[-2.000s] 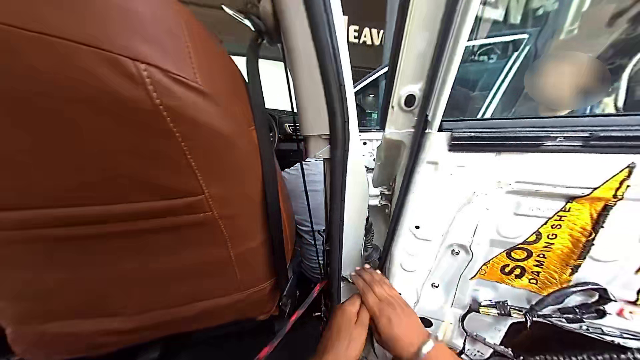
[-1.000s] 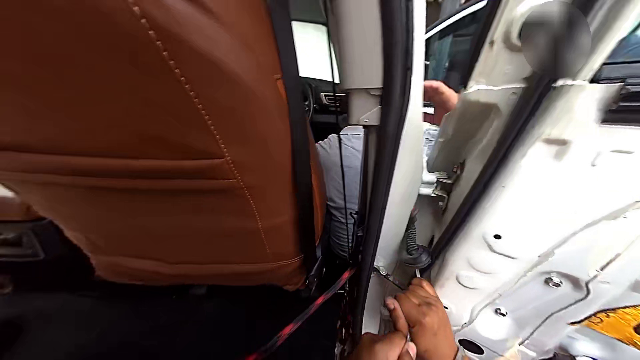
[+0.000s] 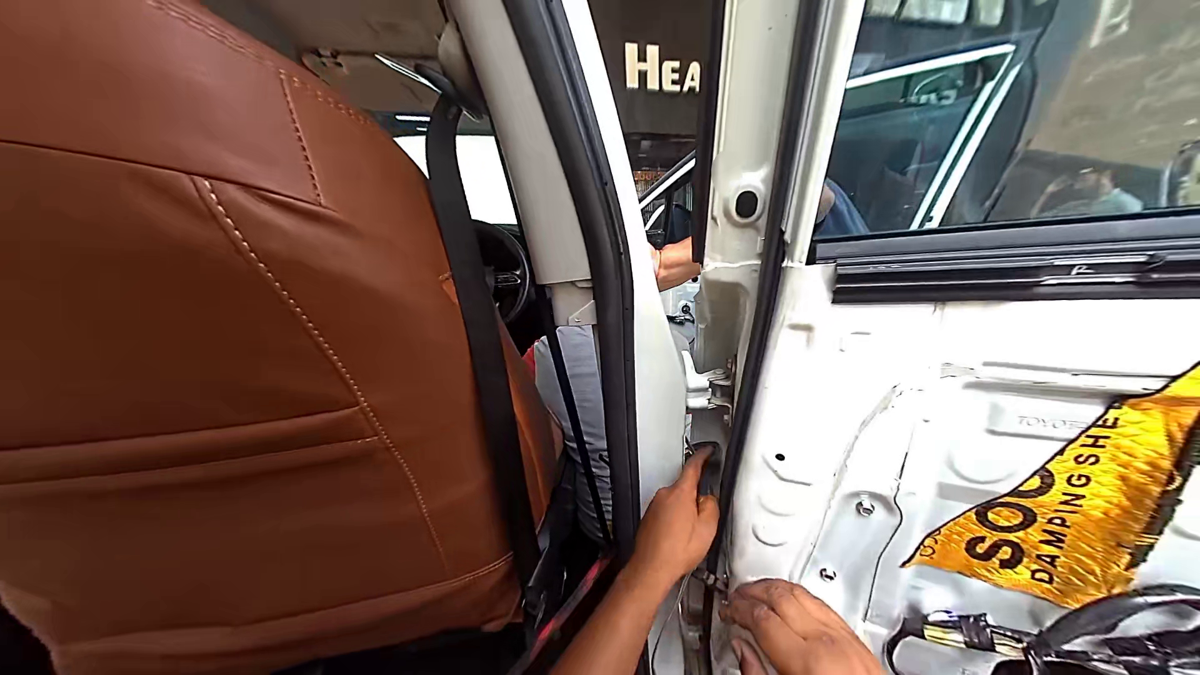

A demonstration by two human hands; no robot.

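Observation:
My left hand (image 3: pixel 677 527) reaches into the gap between the white door pillar (image 3: pixel 660 412) and the stripped white car door (image 3: pixel 797 394). Its index finger points up and lies against a black rubber wiring boot (image 3: pixel 710 480), with the thumb just below; the other fingers curl out of sight. Lower right, my right hand (image 3: pixel 797 626) rests with bent fingers at the door's inner edge, near a thin wire and a small metal piece in the gap. Nothing shows held in it. Metal door hinge (image 3: pixel 710 386) parts sit above my left hand.
A brown leather seat back (image 3: pixel 234 375) and a black seat belt (image 3: pixel 483 375) stand at left. Beyond the pillar are another person's forearm (image 3: pixel 677 262) and grey clothing (image 3: pixel 577 403). The door carries a yellow damping sheet (image 3: pixel 1059 506) and a taped wiring harness (image 3: pixel 975 633).
My hands, together low in the gap a second ago, are now apart. The left one has moved up to the rubber boot; the right one is at the door edge. The view has swung.

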